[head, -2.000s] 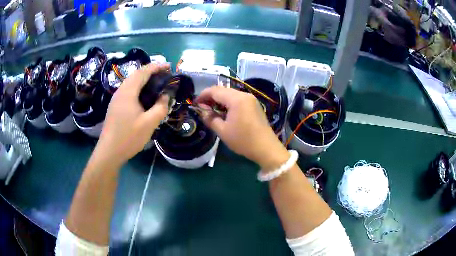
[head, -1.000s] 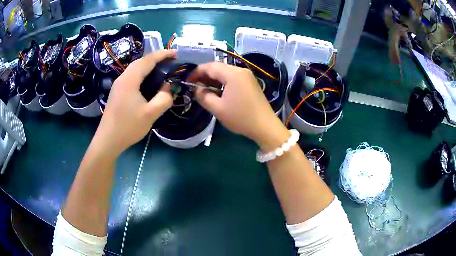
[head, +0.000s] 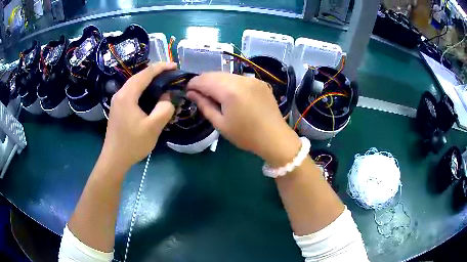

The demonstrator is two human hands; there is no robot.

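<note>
My left hand (head: 135,115) is closed around a black camera head (head: 160,88), its open side turned toward my right hand. The camera head is above a camera base housing (head: 190,145), a white cup with black interior. My right hand (head: 233,110) has thumb and fingers pinched together at the open side of the head. What the fingertips hold is too small and hidden to tell. Dark leads show between the head and the cup. A white mounting bracket (head: 205,57) stands behind the cup.
Two more base housings (head: 325,105) with orange and yellow leads stand right. Several units with black heads (head: 82,53) stand left. A coil of thin white wire (head: 375,178), spare black heads (head: 435,110) and a small black part (head: 324,166) lie right. A metal post (head: 358,43) rises behind.
The view has shifted, so the bench items sit higher than at first. My right fingers have closed in at the head, and the thin stick seen before no longer shows. Another black piece shows at the right.
</note>
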